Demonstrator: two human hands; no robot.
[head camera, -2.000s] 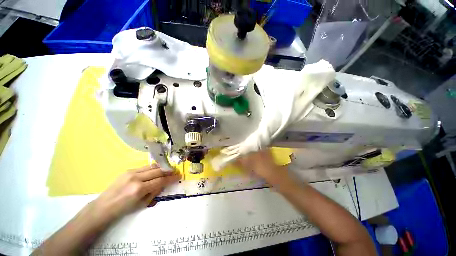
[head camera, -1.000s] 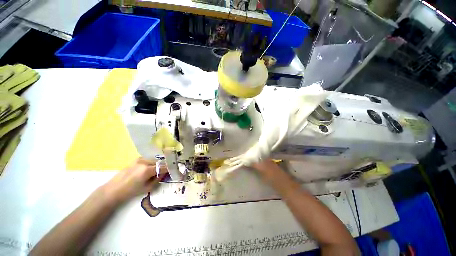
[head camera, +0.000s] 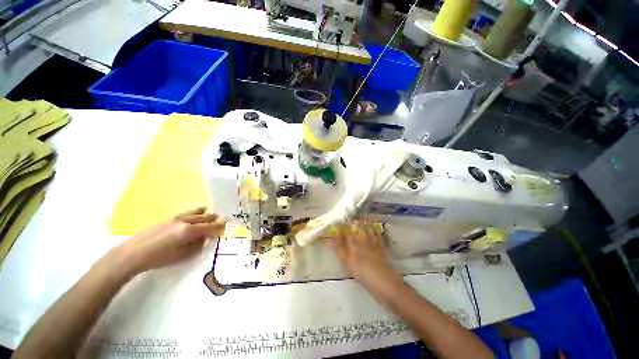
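Note:
A yellow cut panel (head camera: 157, 172) lies flat on the white table, mostly left of and behind the sewing machine head (head camera: 399, 196), and passes under its left end. My left hand (head camera: 183, 230) is bare and rests on the panel's front edge, left of the presser foot area (head camera: 258, 228); its fingertips point to the needle area. My right hand (head camera: 356, 245) is bare and lies with spread fingers on the yellow material under the head, right of the needle area. The machine head hides the middle of the panel. A twisted white cloth (head camera: 364, 193) hangs over the head.
A panel stack (head camera: 24, 165) lies at the table's left. A blue bin (head camera: 165, 77) stands behind the table, and another blue bin (head camera: 560, 322) is at the lower right. Yellow thread cones (head camera: 454, 17) stand at the back. A printed ruler (head camera: 280, 341) runs along the front edge.
The view has tilted up, showing more background. The panel's front edge has shifted back, and the dark-outlined bed at the left is uncovered. Both hands remain beside the needle area; my right fingers now show more clearly.

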